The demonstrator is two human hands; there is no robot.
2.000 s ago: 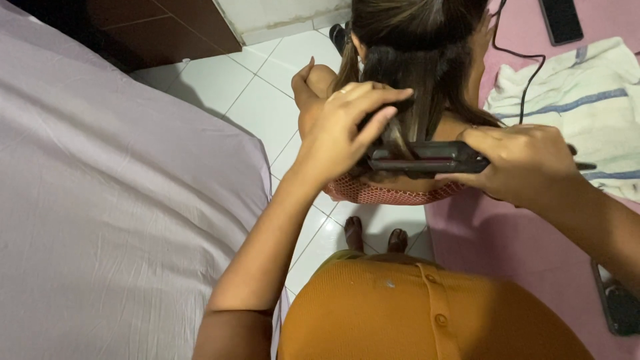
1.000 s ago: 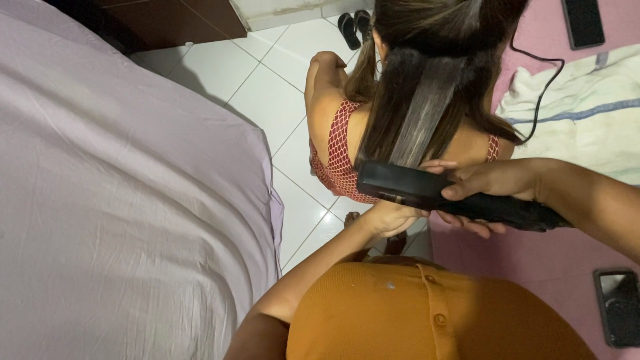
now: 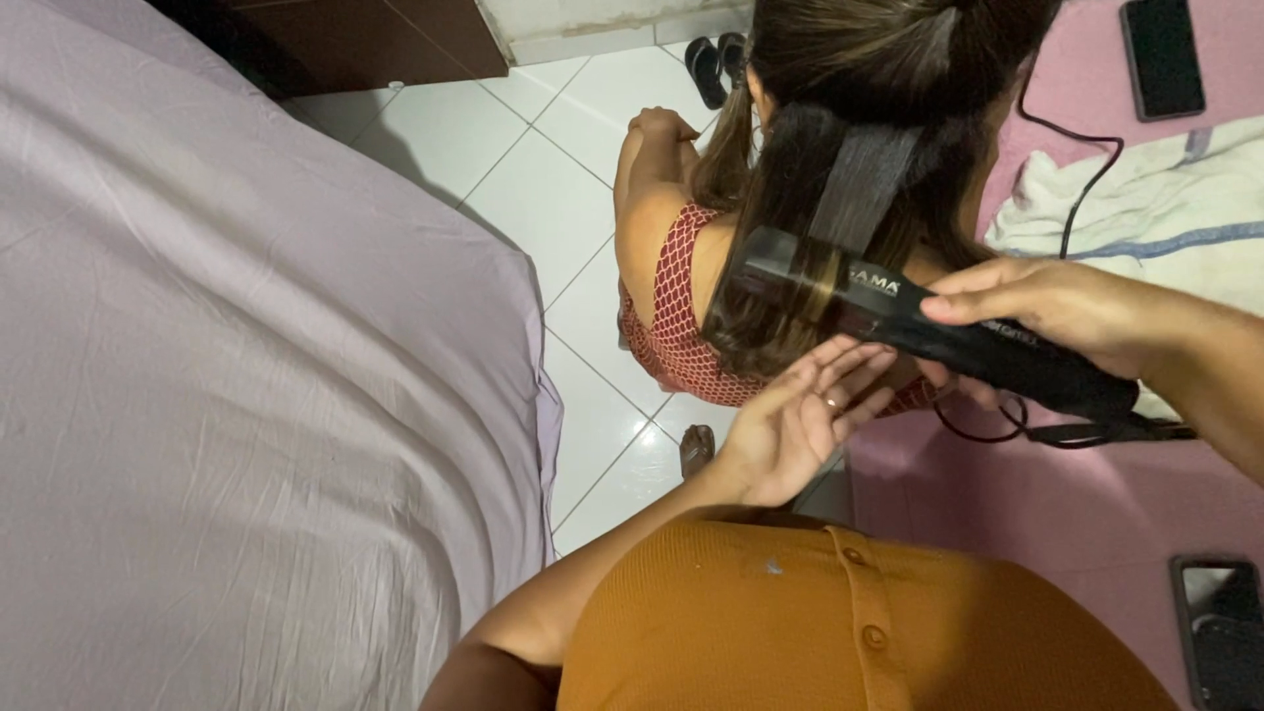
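A person in a red patterned top (image 3: 676,286) sits with their back to me, dark hair (image 3: 790,168) hanging down and its upper part gathered above. My right hand (image 3: 1062,316) grips the handle of a black GAMA hair straightener (image 3: 997,360), whose plates lie across the lower lengths of hair; a curled bend of hair shows beneath them. Just below the straightener is my left hand (image 3: 815,415), palm up, fingers spread, a ring on one finger. Its fingertips are close to the tool's underside; whether they touch it or any hair ends cannot be told.
A bed or surface under a lilac sheet (image 3: 296,395) fills the left. On the pink surface (image 3: 1007,523) at right lie a white towel (image 3: 1175,217), a dark phone (image 3: 1163,59), another phone (image 3: 1220,632) and the black cord (image 3: 1096,178). Black flip-flops (image 3: 704,71) rest on the tiled floor (image 3: 563,178).
Two seconds ago the straightener lay level with my left hand above it at the hair. Now the tool slants across the hair's lower lengths, and my left hand is below it, palm up.
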